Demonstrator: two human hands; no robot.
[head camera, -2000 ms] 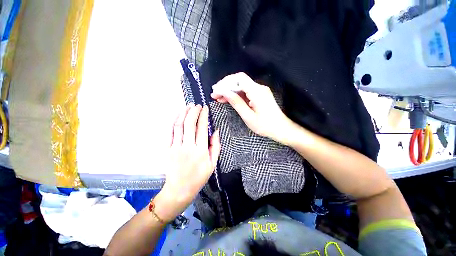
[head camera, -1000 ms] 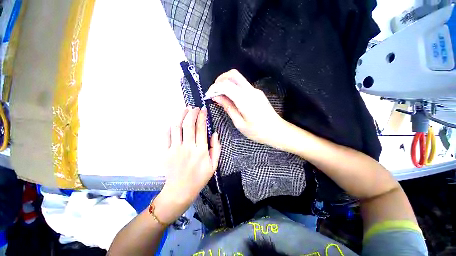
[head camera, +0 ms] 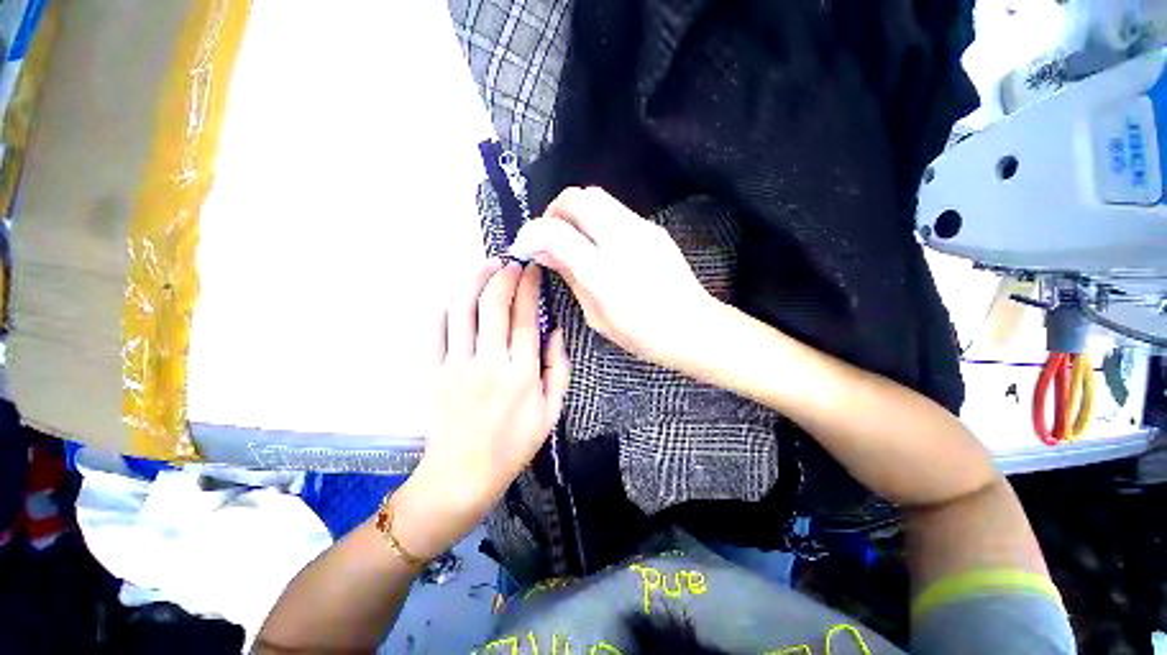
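The garment's black lining (head camera: 793, 192) lies over the table and reaches my lap, with grey plaid outer cloth (head camera: 517, 64) at its upper left. A checked facing piece (head camera: 698, 441) lies on the lining. A dark zipper (head camera: 506, 186) with silvery teeth runs along the left edge, its pull near the top end. My left hand (head camera: 493, 371) lies flat with fingertips on the zipper edge. My right hand (head camera: 614, 275) has its fingertips pinched at the zipper beside the left fingertips, on a small pale item that is mostly hidden.
The sewing machine head (head camera: 1056, 192) stands at right, with red- and yellow-handled scissors (head camera: 1056, 397) below it. A cardboard sheet with yellow tape (head camera: 83, 243) lies along the left. White cloth (head camera: 198, 544) is in a blue crate below the table edge.
My right hand's fingertips have moved left and slightly down, from beside the zipper onto it, next to my left fingertips. My left hand stays on the zipper edge. The view has shifted slightly.
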